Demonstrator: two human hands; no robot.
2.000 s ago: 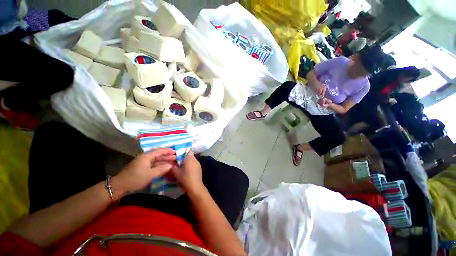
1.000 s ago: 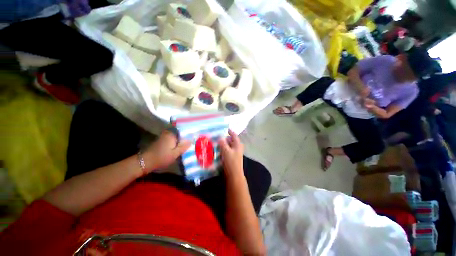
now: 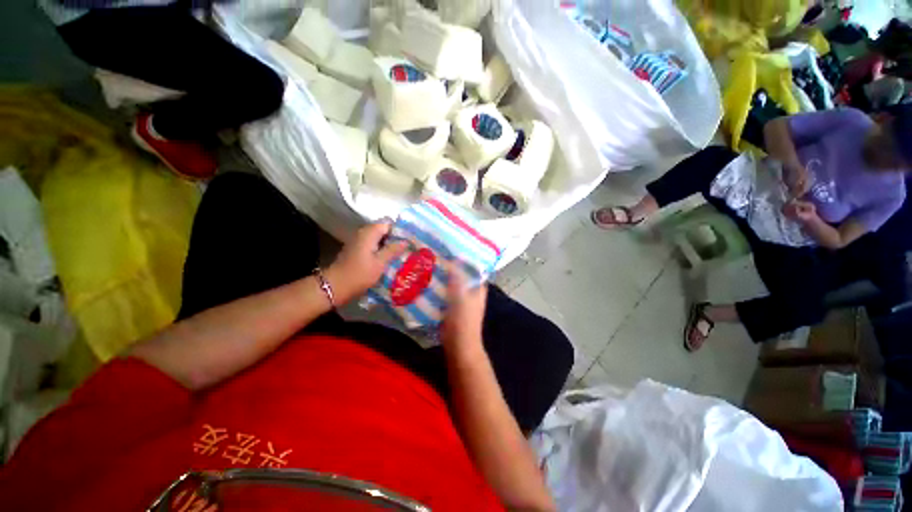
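Observation:
A striped cover (image 3: 434, 262), light blue and white with a red band along one edge and a red oval patch, is held over my lap. My left hand (image 3: 362, 262) grips its left edge. My right hand (image 3: 464, 305) is at its right side, slightly blurred, with its fingers against the cover. Cream unturned covers (image 3: 410, 95), several with round holes showing dark blue and red, fill the large white sack (image 3: 287, 172) in front of my knees.
A second white sack (image 3: 650, 130) holds striped pieces. Another white sack (image 3: 690, 450) is at lower right. Yellow sacks (image 3: 105, 250) lie at left. A person in purple (image 3: 850, 180) sits opposite. Cardboard boxes (image 3: 815, 340) stand at right.
The striped cover has turned, first showing its red oval patch, then tilting with the red band toward the upper right. The view has shifted, so the surroundings sit farther right.

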